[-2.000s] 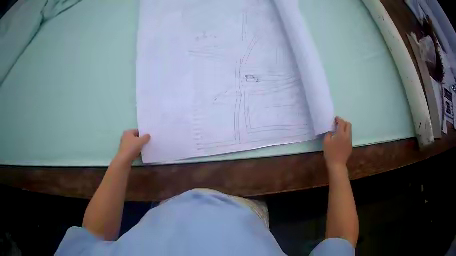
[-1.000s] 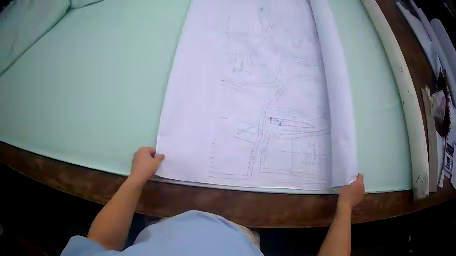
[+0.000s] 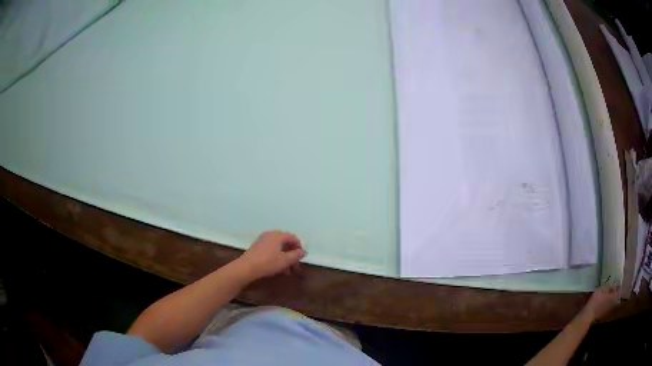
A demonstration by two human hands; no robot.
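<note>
Pale green cloth [image 3: 214,129] lies flat over the table. The white-lilac paper marker [image 3: 472,157] lies on it at the right, with faint printed lines and its right side turned or rolled over. My left hand [image 3: 277,253] is over the cloth's near edge, left of the marker, with fingers curled and thumb near them; whether it pinches the edge is unclear. My right hand [image 3: 605,300] is small at the lower right, at the near end of the long cream-white roll [image 3: 603,136]; its grip is unclear.
The brown table edge [image 3: 343,287] curves along the near side. A narrow pale strip [image 3: 630,221] and white papers [image 3: 629,68] lie right of the roll. A loose cloth fold [image 3: 50,32] lies at the upper left.
The marker now lies farther right, near the roll. My left hand has let go of it and is at the cloth's edge. My right hand has moved right, from the marker to the roll's end.
</note>
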